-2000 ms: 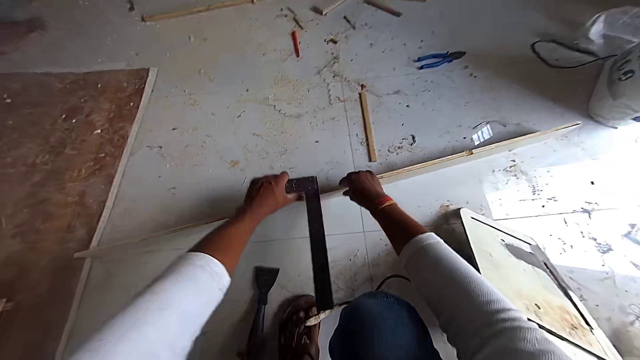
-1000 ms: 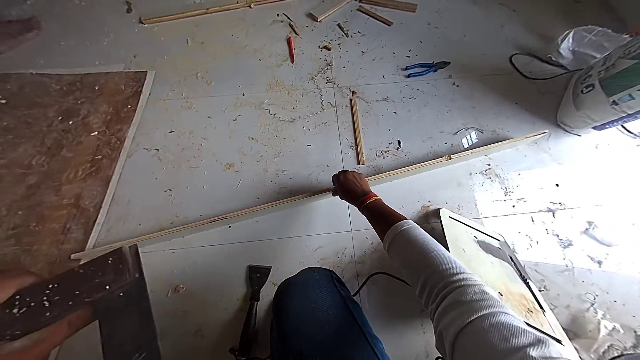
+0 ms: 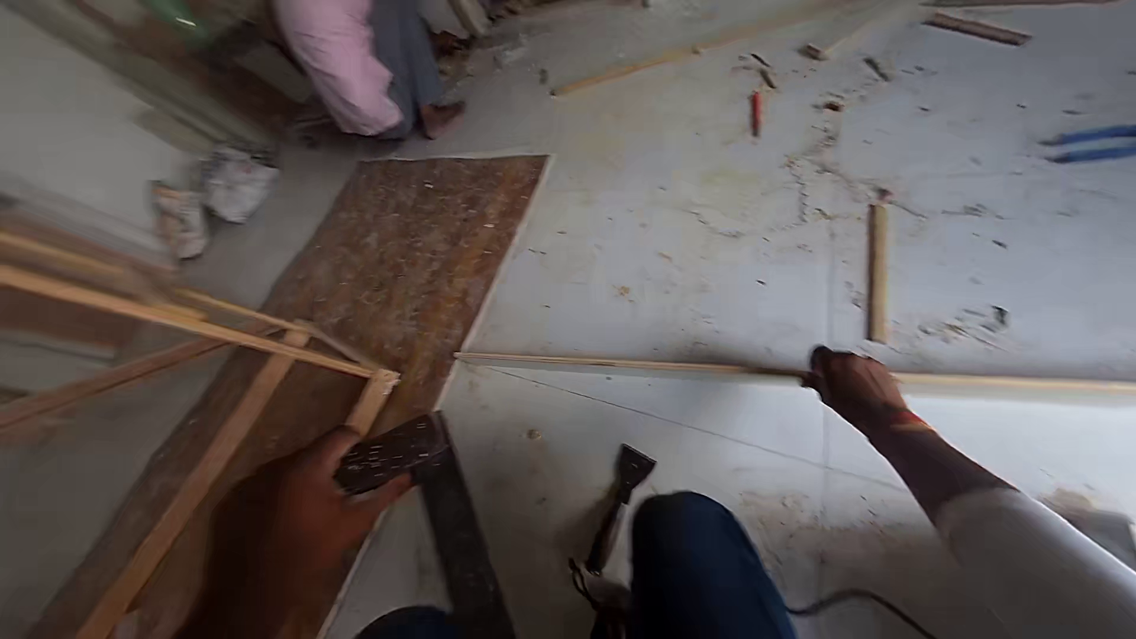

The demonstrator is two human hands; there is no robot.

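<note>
My left hand (image 3: 306, 524), at the lower left, grips the short arm of a dark try square (image 3: 461, 532); the long blade hangs down toward my knees. With my right hand (image 3: 856, 390) I hold a long thin wooden strip (image 3: 657, 365) at the right of centre. The strip lies across the pale floor, and its left end is near the edge of a brown sheet (image 3: 426, 240). A short wooden stick (image 3: 878, 271) lies just beyond my right hand. On the floor in front of my knee is a scraper (image 3: 632, 470) with a dark blade.
A wooden frame (image 3: 222, 333) stands at the left over the brown sheet. Another person (image 3: 346, 71) is at the top left. A red marker-like object (image 3: 756, 114), blue-handled pliers (image 3: 1096, 144), wood pieces (image 3: 976, 28) and shavings lie farther off. A black cable (image 3: 861, 596) runs near my knee.
The square was on the strip under my left hand two seconds ago; my left hand has carried it off to the left. My right hand stays on the strip. The view has swung left.
</note>
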